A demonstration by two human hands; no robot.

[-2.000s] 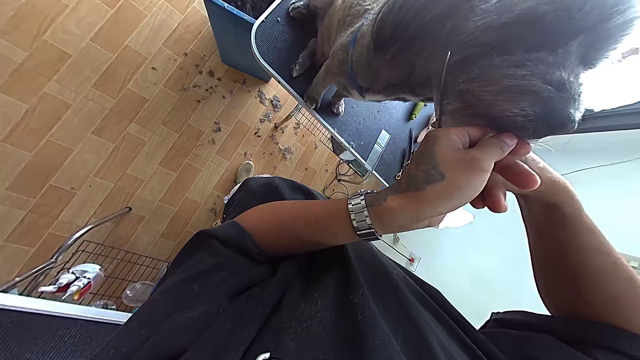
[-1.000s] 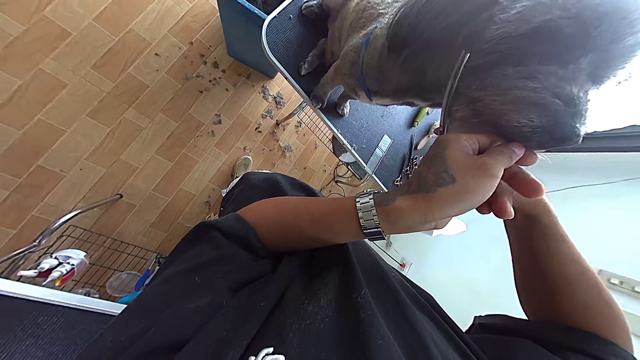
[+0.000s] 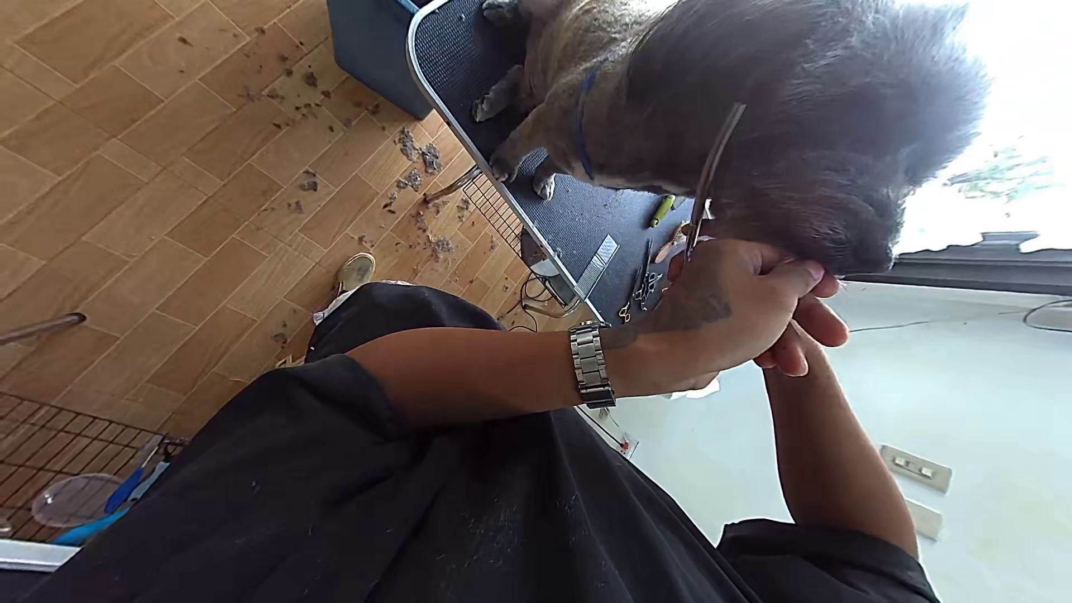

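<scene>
A grey long-haired dog [image 3: 754, 117] with a blue collar [image 3: 584, 126] stands on a black grooming table [image 3: 578, 226]. My left hand [image 3: 729, 301], with a metal watch at its wrist, lies at the dog's muzzle, thumb and fingers closed on the hair there. Behind it, my right hand [image 3: 791, 352] is mostly hidden. Curved grooming scissors [image 3: 716, 176] rise beside the dog's cheek; they seem to be in my right hand, though the handles are hidden. Several other scissors [image 3: 643, 280], a metal comb [image 3: 597, 264] and a green-handled tool [image 3: 662, 211] lie on the table.
A blue bin [image 3: 377, 59] stands beside the table. Hair clumps [image 3: 410, 146] are scattered on the tiled floor [image 3: 193, 159]. A wire rack [image 3: 75, 444] holding a clear bowl [image 3: 75, 500] is at lower left. A window frame [image 3: 997, 264] and a white wall [image 3: 963, 360] are at right.
The scissors blade stands out more beside the dog's cheek than in the earliest frame. Both hands stay together at the muzzle. The view has shifted slightly.
</scene>
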